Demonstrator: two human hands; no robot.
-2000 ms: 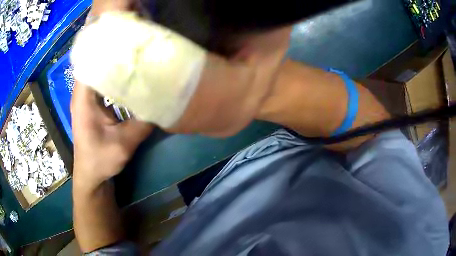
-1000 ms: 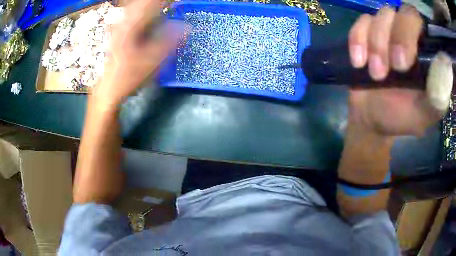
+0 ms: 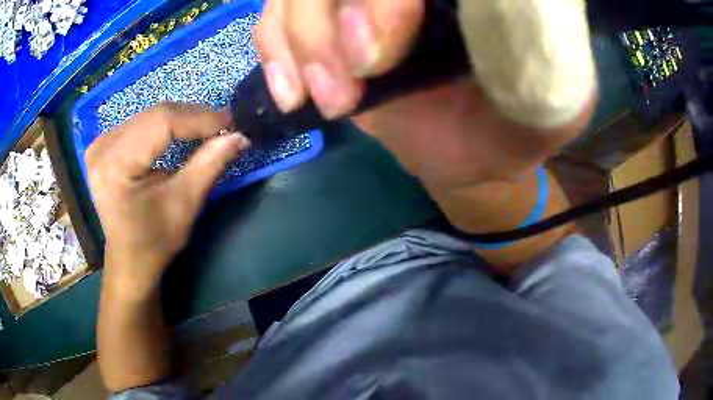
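My right hand (image 3: pixel 438 101) is wrapped around the black electric screwdriver (image 3: pixel 274 101), with a cream-white wrap (image 3: pixel 532 58) on a finger close to the camera. The screwdriver nose points left over the blue screw tray (image 3: pixel 313 148), which is full of small silver-grey screws. My left hand (image 3: pixel 156 168) is over the left part of the tray, thumb and index finger pinched together at the tool's nose. The tool's tip and whatever lies between the fingertips are too small and hidden to tell.
A cardboard box (image 3: pixel 84 234) of white pieces (image 3: pixel 35 223) stands left. A large blue surface (image 3: pixel 94 58) with white piles is at upper left, with brass-coloured bits (image 3: pixel 145 47) beside the tray. Small dark, yellow-green components (image 3: pixel 653 55) lie upper right. A black cord (image 3: pixel 594 207) crosses the right forearm.
The view has turned. My left hand has come from the white pieces' box to the screwdriver nose. The screwdriver, held throughout in my right hand, now meets the left fingertips over the tray.
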